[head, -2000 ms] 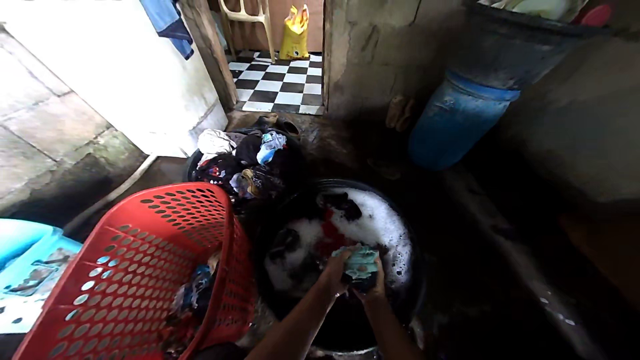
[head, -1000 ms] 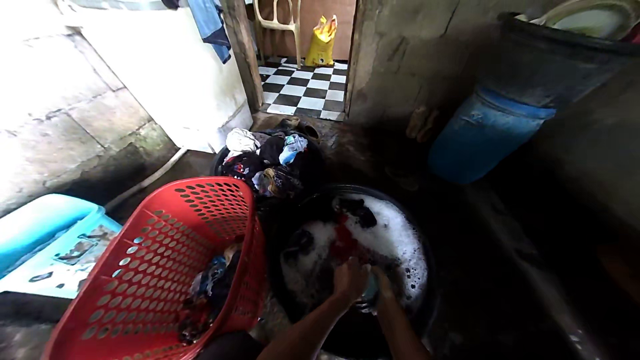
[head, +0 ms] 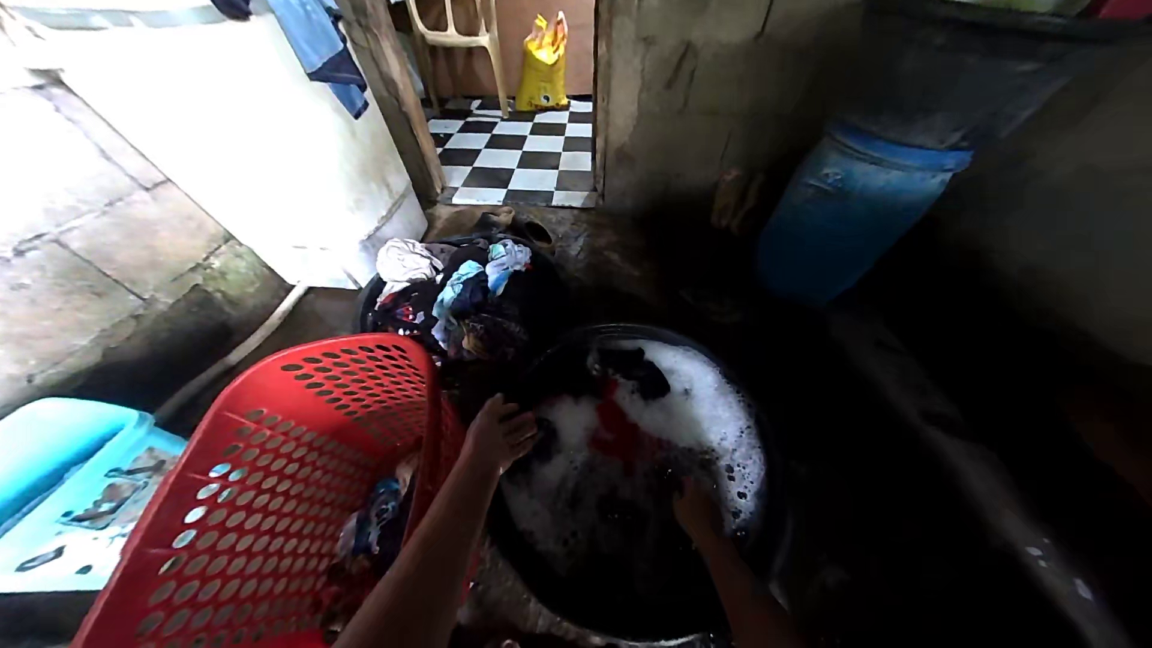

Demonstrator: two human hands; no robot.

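A round black basin (head: 781,504) holds foamy water with a red cloth (head: 619,430) and a dark cloth (head: 641,371) in it. My left hand (head: 501,432) is over the basin's left rim, beside the red basket, fingers apart and holding nothing. My right hand (head: 698,506) reaches down to the dark water at the basin's right side; its fingertips are hard to see, and whether they hold anything cannot be told. The red perforated plastic laundry basket (head: 297,468) stands left of the basin with some clothes (head: 382,517) inside.
Behind the basin, a dark tub is heaped with clothes (head: 463,288). A blue plastic drum (head: 855,216) stands at the right by the wall. A light-blue plastic container (head: 81,486) lies at far left. A doorway behind opens on a checkered floor (head: 522,153).
My hands, together on a greenish cloth two seconds ago, are now apart. The left has moved left to the basin's rim. That cloth no longer shows.
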